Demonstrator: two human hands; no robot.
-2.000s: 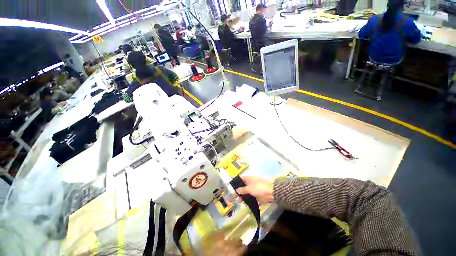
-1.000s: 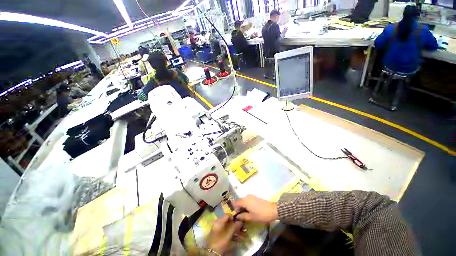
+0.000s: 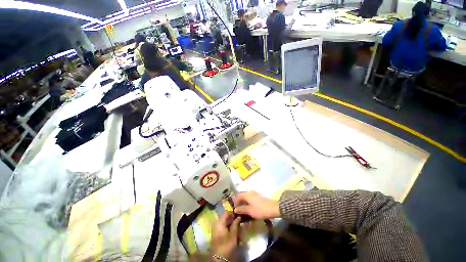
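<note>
The white sewing machine [image 3: 196,164] stands in front of me, its round red emblem facing me. My right hand [image 3: 255,205] holds a black fabric strip [image 3: 184,225] just below the machine head, at the needle area. My left hand [image 3: 225,236] is close beside it, fingers bent at the same strip; it is partly blurred. The fingers hide the presser foot. The strip curves down on both sides over the shiny bed plate. More black strips [image 3: 162,230] hang to the left of the machine.
A yellow block [image 3: 246,167] sits right of the machine head. Red snips [image 3: 359,157] on a cord lie on the white table [image 3: 337,133]. A white-framed screen [image 3: 301,67] stands behind. Black fabric piles [image 3: 82,128] and clear plastic [image 3: 38,204] are at the left. People sit farther back.
Since two seconds ago, my right hand has moved slightly left and down toward the needle area, and my left hand has come up beside it. Over the last second both stay close together at the strip.
</note>
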